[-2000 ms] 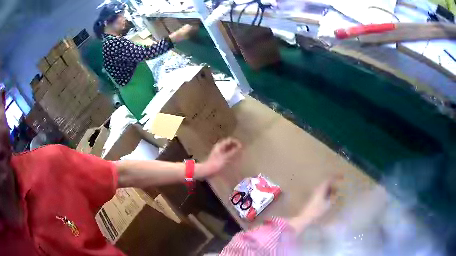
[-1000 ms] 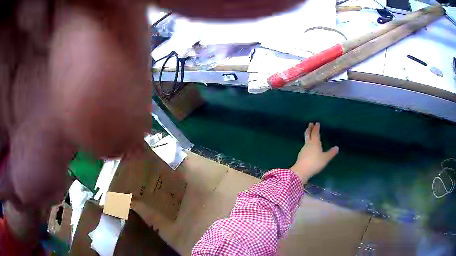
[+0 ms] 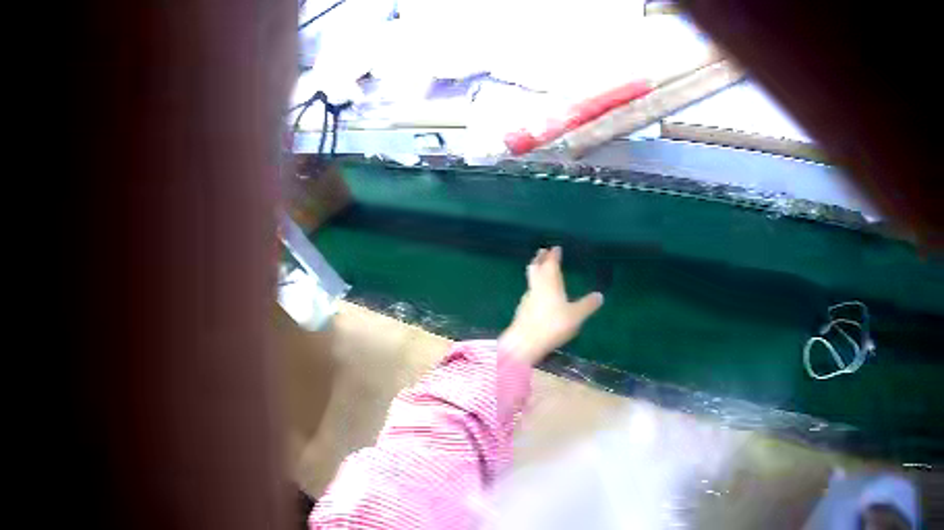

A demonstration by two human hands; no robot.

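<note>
My left hand (image 3: 549, 308), in a pink-and-white checked sleeve, reaches over the dark green conveyor belt (image 3: 683, 259). Its fingers are apart and it holds nothing. A small white cable coil (image 3: 836, 344) lies on the belt to the right of my hand, apart from it. My right hand cannot be made out. Dark, blurred shapes very close to the lens cover the left side and the upper right corner; whose or what they are cannot be told.
The tan board-topped bench (image 3: 388, 342) runs along the near side of the belt. A whitish blur (image 3: 631, 466) covers part of it. Across the belt, a wooden stick with a red-wrapped end (image 3: 590, 114) lies on a cluttered white worktable. Black cable loops (image 3: 326, 119) hang at its left.
The view has shifted, and the dark shapes near the lens cover more. The cable coil now shows further left in the picture. The red-sleeved arm and scissors seen earliest are out of view.
</note>
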